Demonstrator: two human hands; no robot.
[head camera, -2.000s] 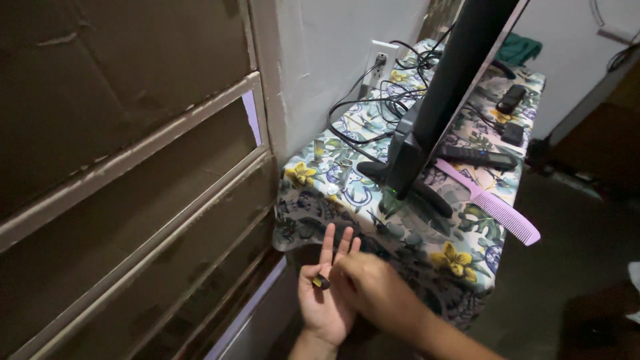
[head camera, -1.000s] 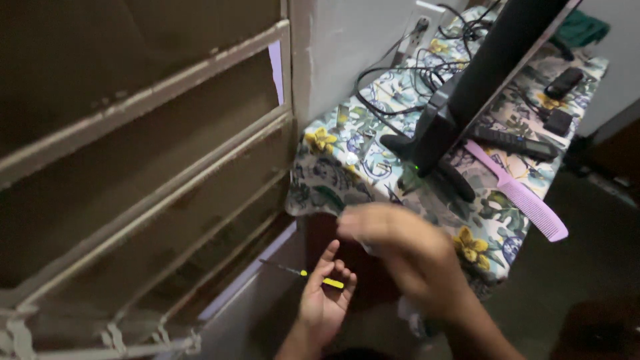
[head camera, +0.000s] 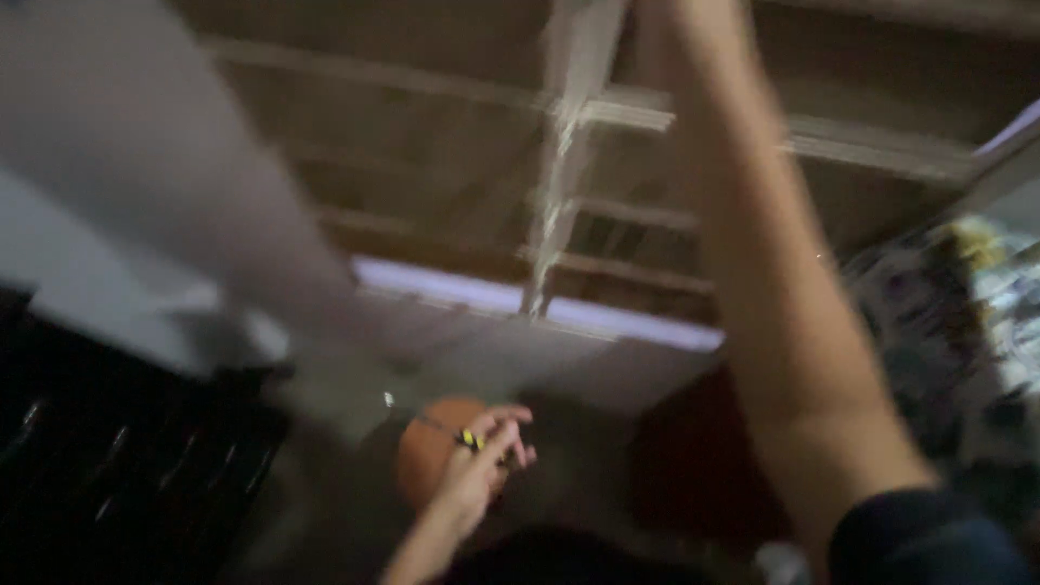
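Note:
Low in the head view, my left hand (head camera: 483, 455) holds a small screwdriver (head camera: 467, 439) with a yellow and black handle, its thin shaft pointing up and left. Behind that hand is a round orange object (head camera: 426, 455), too blurred to name. My right arm (head camera: 780, 284) reaches up past the top edge of the picture, so the right hand is hidden from view. Behind the arm stands a louvered window (head camera: 455, 154) with a pale metal frame and dark panes.
At the right edge is a table's floral cloth (head camera: 926, 325). A dark red object (head camera: 699, 463) stands below the window. A glossy black surface (head camera: 122, 455) lies at the lower left, beside a pale wall or curtain (head camera: 146, 162).
The view has swung left to the window, away from the monitor and comb. My right hand has gone up out of the picture from near the left hand. The left hand still holds the screwdriver.

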